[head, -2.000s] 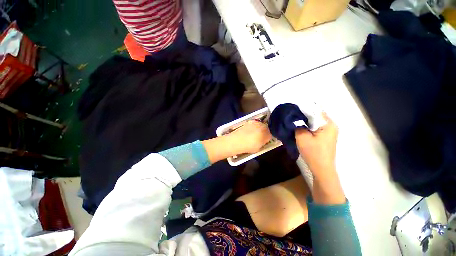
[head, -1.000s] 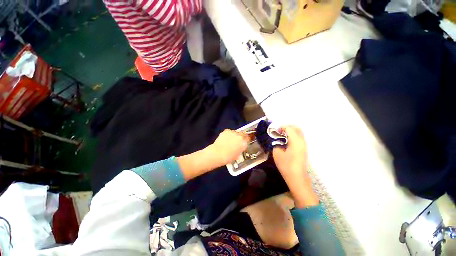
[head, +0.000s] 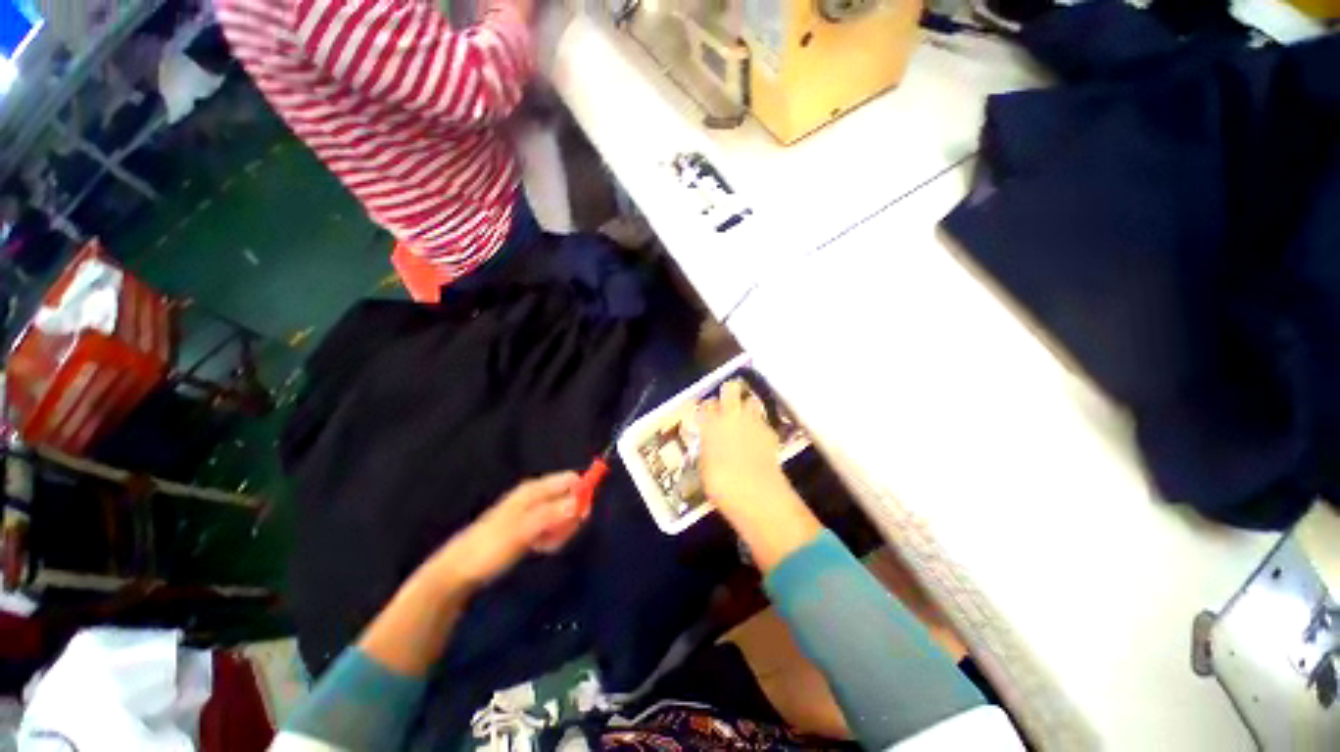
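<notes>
A small white-rimmed tray (head: 651, 497) with small mixed parts in it sits at the near edge of the white table, partly below the tabletop. My right hand (head: 739, 438) reaches into the tray, its fingers among the contents; whether it grips anything is hidden. A dark piece of cloth shows at its fingertips. My left hand (head: 532, 517) holds a tool by its red-orange handle (head: 591, 486), left of the tray. A thin shaft seems to point up from the handle, faint against the dark cloth.
A large dark garment (head: 470, 382) hangs left of the tray. A person in red-and-white stripes (head: 397, 103) is at upper left. Navy cloth (head: 1132, 250) lies on the table (head: 941, 397) at right. A cream machine (head: 823, 66) stands at the top, a metal machine part (head: 1279, 646) at lower right.
My left hand has left the tray and moved left, now with the red-orange-handled tool. My right hand has gone down into the tray with the dark cloth. The view has shifted.
</notes>
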